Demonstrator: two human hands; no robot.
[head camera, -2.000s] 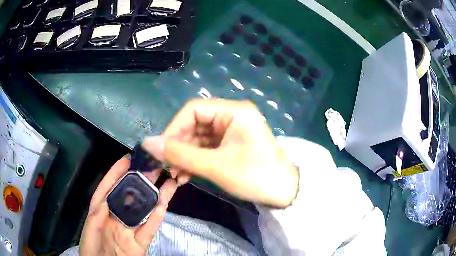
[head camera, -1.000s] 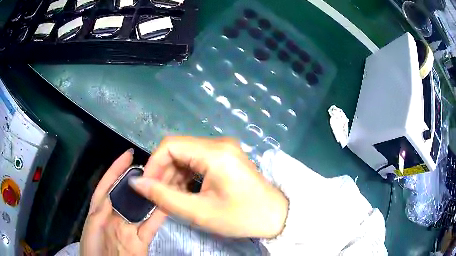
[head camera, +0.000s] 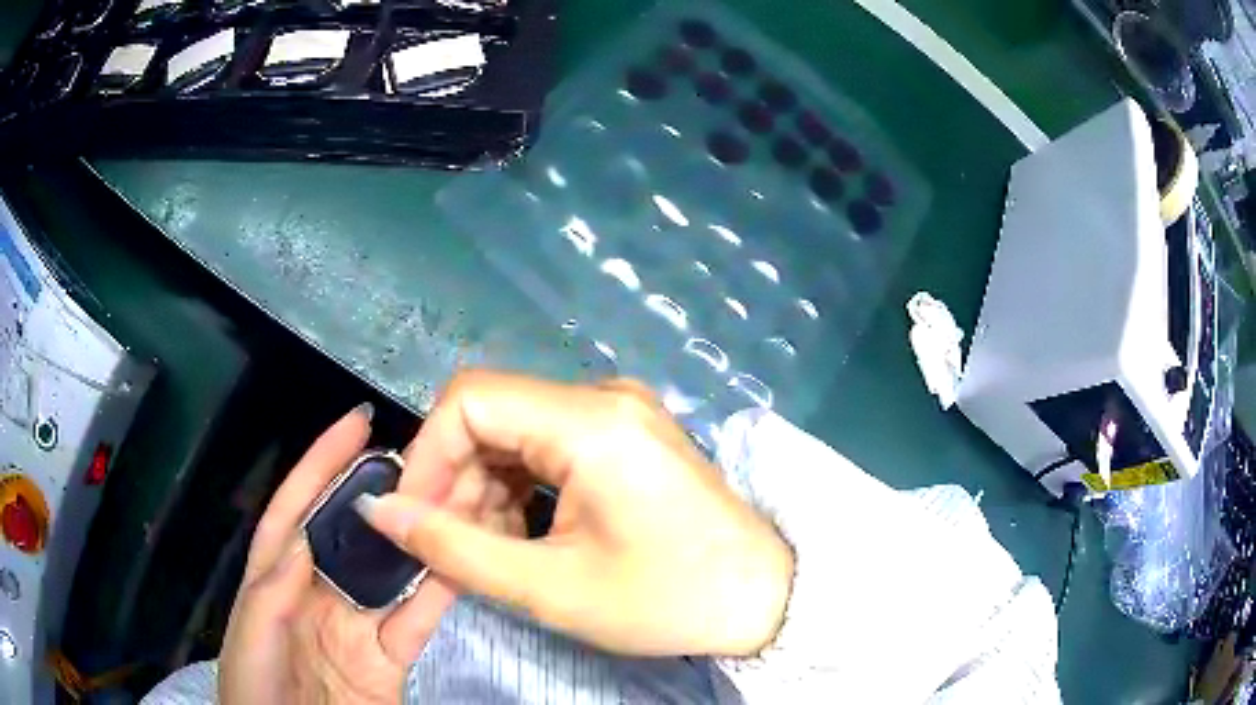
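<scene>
A watch case (head camera: 361, 551), dark and rounded-square with a shiny metal rim, lies in my left hand (head camera: 306, 613), held between fingers and thumb, dark face up. My right hand (head camera: 599, 517) is over the case's upper right part, thumb tip touching or just above the dark face. Its other fingers are curled and partly hidden, and I cannot tell if they pinch anything small. A clear release sheet (head camera: 606, 221) lies on the green bench, with dark round stickers (head camera: 758, 117) in rows at its far end and glossy empty outlines nearer me.
A black blister tray (head camera: 276, 131) holds cases with pale strips at upper left. A white tape dispenser (head camera: 1054, 276) stands at right, with a crumpled white scrap (head camera: 935, 347) beside it and clear plastic bags (head camera: 1157, 558) nearby. The press front with its red emergency stop (head camera: 22, 514) is at left.
A dark piece by my right fingertips two seconds ago is no longer visible. My right hand has moved down and left onto the case. The view has shifted slightly.
</scene>
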